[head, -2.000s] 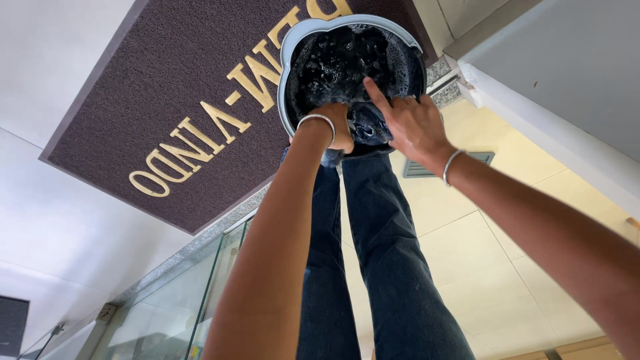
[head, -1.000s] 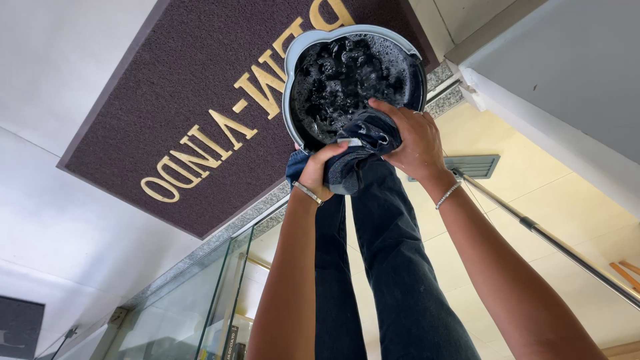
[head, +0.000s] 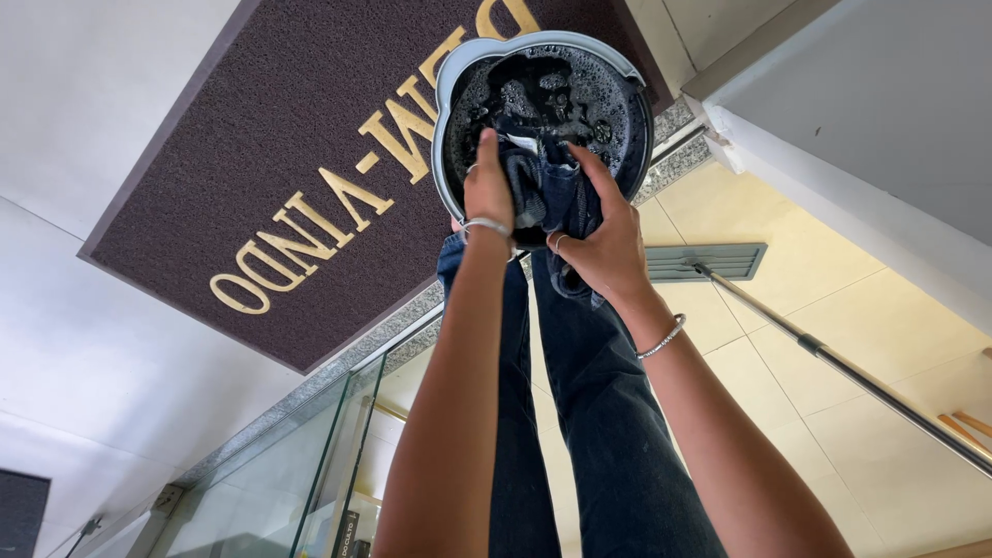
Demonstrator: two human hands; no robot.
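A round bucket with a light grey rim [head: 477,51] holds dark, foamy water [head: 542,89]. Over its near side, a wet dark blue denim cloth [head: 559,182] is bunched between my hands, part of it in the bucket and part hanging over the near edge. My left hand [head: 490,186] grips the cloth's left side, its fingers partly hidden. On the right side, my right hand [head: 608,240] is closed around the folds, thumb toward me. Both wrists wear bracelets.
A dark brown doormat [head: 310,155] with gold lettering lies under and left of the bucket. A flat mop head [head: 697,262] with a metal pole [head: 837,360] rests on the tiles at right. Glass panels [head: 310,457] stand at lower left, and a white wall edge [head: 837,201] is at right.
The cloth was lifted at the bucket's near edge one second ago; now more of it is over the water. My left hand has moved forward along the bucket. The mop head shows more fully.
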